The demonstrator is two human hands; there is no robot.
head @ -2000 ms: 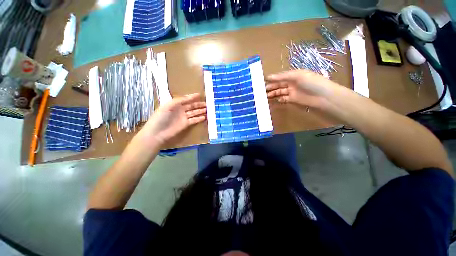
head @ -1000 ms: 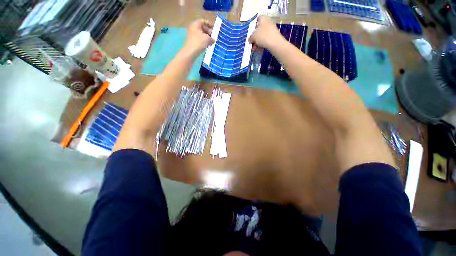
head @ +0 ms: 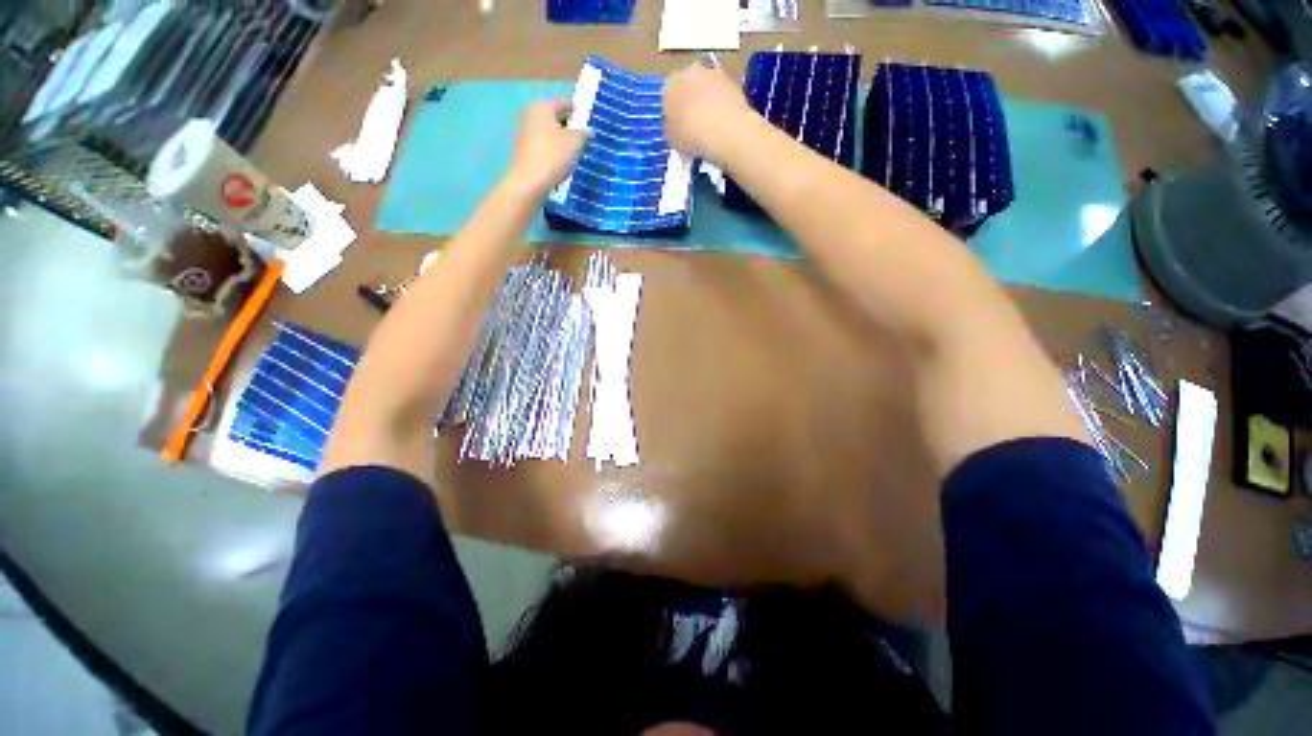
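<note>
A blue cell piece with white edge strips [head: 627, 144] lies on or just over the blue stack at the left part of the green mat [head: 453, 151]. My left hand [head: 548, 144] is at its left white edge, fingers bent against it. My right hand [head: 705, 109] is at its upper right edge and covers part of the white strip. Both hands' fingertips are partly hidden, and the piece looks nearly flat on the stack. Two dark blue blocks of cells [head: 938, 141] stand on the mat to the right.
Silver ribbons [head: 521, 362] and white strips [head: 615, 371] lie near the left forearm. Left are spare cells [head: 294, 397], an orange bar [head: 226, 360] and a cup [head: 230, 184]. Right are short ribbon pieces [head: 1130, 381], a white strip [head: 1186, 489], a grey round container [head: 1209, 259] and a sponge stand [head: 1266, 449].
Both hands moved from beside the piece at the bench's near edge to the mat with it between them. Over the last second the piece has lowered and flattened onto the stack.
</note>
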